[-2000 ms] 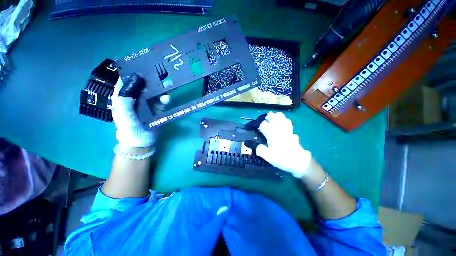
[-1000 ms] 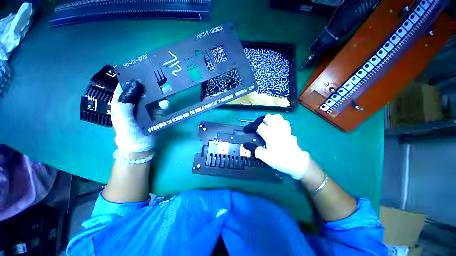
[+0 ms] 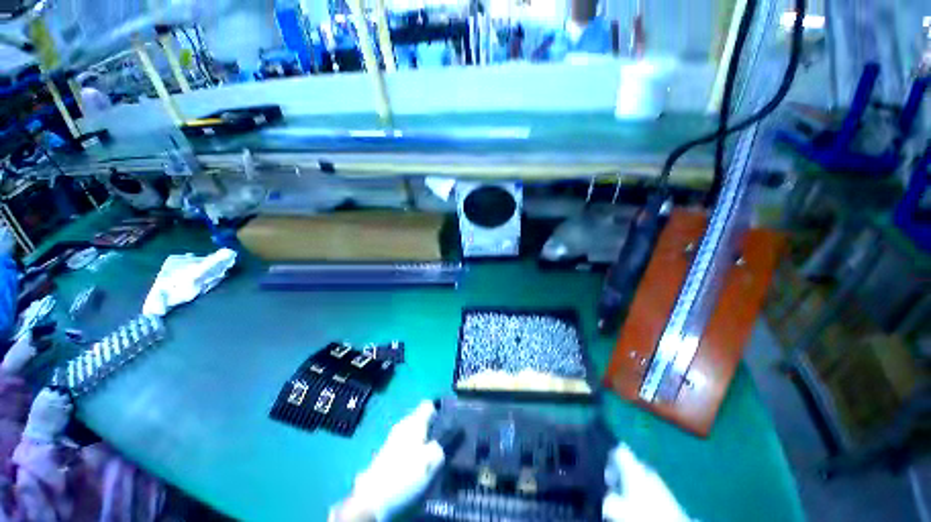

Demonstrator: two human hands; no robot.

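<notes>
The black jig cover plate (image 3: 510, 428) lies low in the view, over or on the jig base, blurred. I cannot tell whether it is fully seated. Pale squares and black heat sink fins (image 3: 500, 507) show at its lower part. My left hand (image 3: 393, 469), in a white glove with black-covered fingers, grips the plate's left end. My right hand (image 3: 638, 491), white-gloved and cut off by the bottom edge, holds the right end; its fingertips are blurred. The screw tray (image 3: 521, 350) stands just behind the plate.
Finished heat sink assemblies (image 3: 332, 393) cluster left of the jig. The component tube (image 3: 704, 265) slants over the orange-brown board (image 3: 725, 331) at right, beside the hanging screwdriver (image 3: 630, 265). A white round-faced device (image 3: 490, 219) stands behind. Another person's gloved hand (image 3: 46, 413) is far left.
The view has tilted up to show the bench's rear and the room. The cover plate has come down from my raised left hand over the jig. My right hand has moved to its right end.
</notes>
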